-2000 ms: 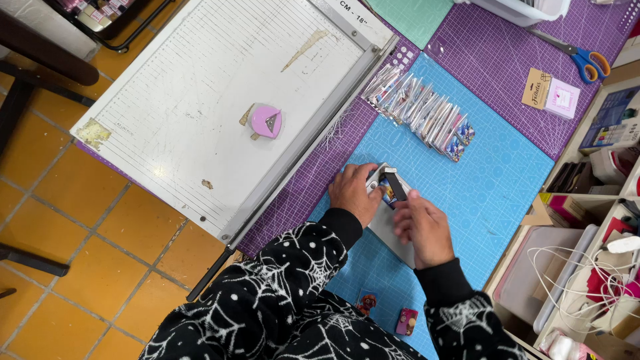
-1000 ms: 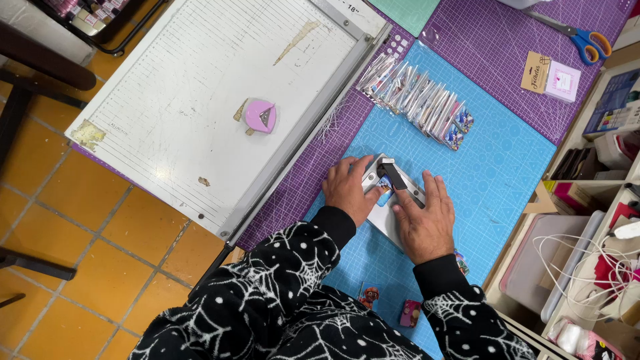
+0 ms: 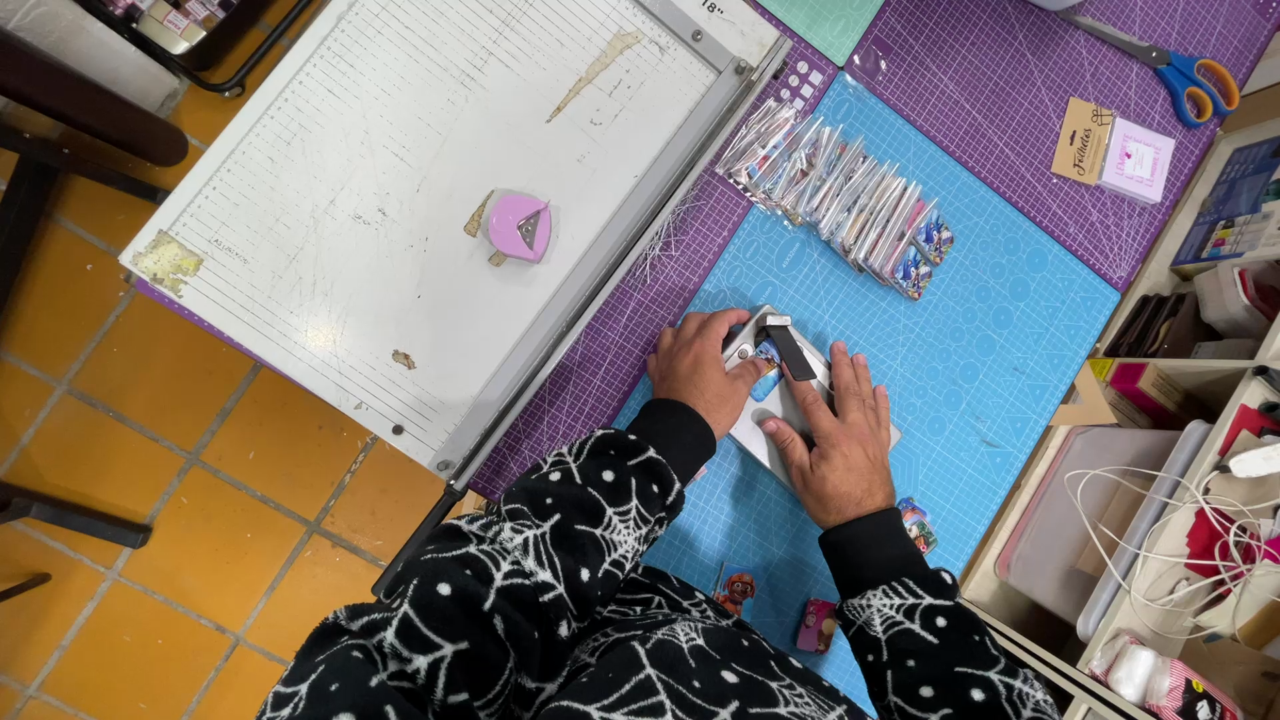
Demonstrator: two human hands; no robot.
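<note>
A small white and metal tabletop press or punch with a black lever lies on the blue cutting mat. My left hand rests on its left side, thumb on a small printed card in the device's jaw. My right hand lies spread on the device's right side, its index fingertip by the lever and the card. Above them is a row of small printed pieces in clear plastic sleeves. Near my right wrist lies a printed cutout; two more small printed pieces lie lower down.
A white guillotine paper trimmer holds a pink corner punch. Blue-orange scissors and a packaged pink item lie on the purple mat. Open compartments with white cables stand at the right.
My right hand has gone from closed fingers at the lever to lying spread on the device. My left hand stays at its left side. A printed cutout shows by my right wrist.
</note>
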